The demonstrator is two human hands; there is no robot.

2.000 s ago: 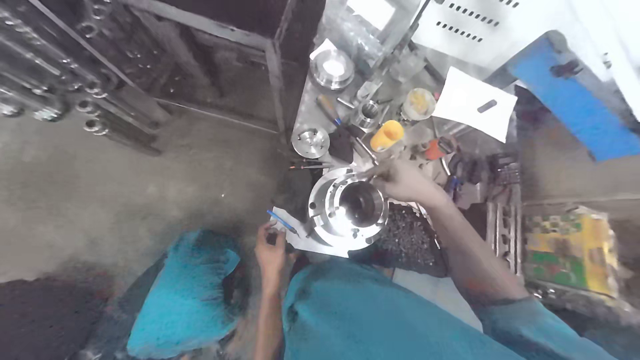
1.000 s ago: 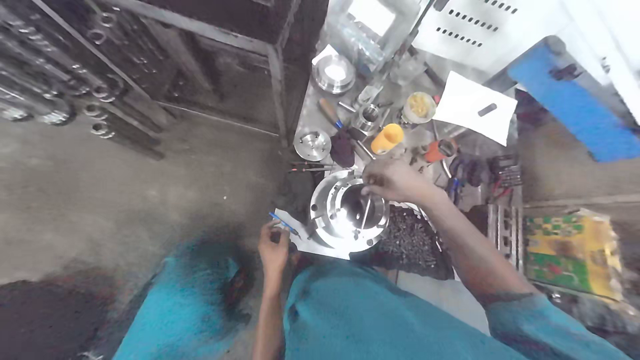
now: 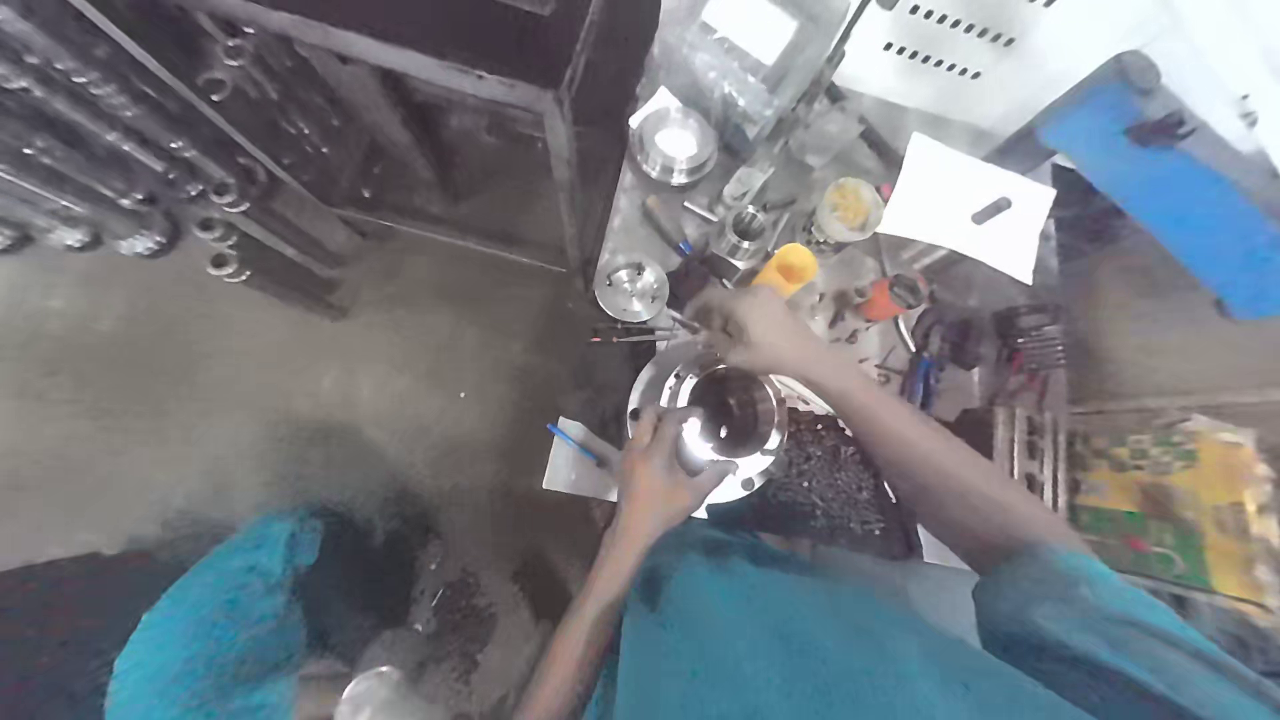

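A shiny flanged metal ring [image 3: 735,490] lies near the bench's front edge, its round bore facing up. My left hand [image 3: 665,470] rests on the ring's left side, thumb and fingers spread over the rim. A paper sheet with a blue pen [image 3: 573,443] on it lies just left of that hand. Blurred, my right hand [image 3: 745,325] is above the ring's far edge, by several thin tools [image 3: 635,335]; whether it holds anything cannot be told. Beyond it are a yellow plastic cup [image 3: 787,268] and a drilled metal disc [image 3: 632,290].
A dark tray of small metal pieces [image 3: 830,480] adjoins the ring. Farther back are a round metal part [image 3: 674,145], a tub with yellow contents [image 3: 849,209], an orange tool [image 3: 890,297] and a white sheet [image 3: 965,205]. Metal bars [image 3: 100,140] fill a rack at left.
My left hand has moved right, from the paper with the pen onto the metal ring. My right hand has moved from over the ring's bore to beyond its far edge.
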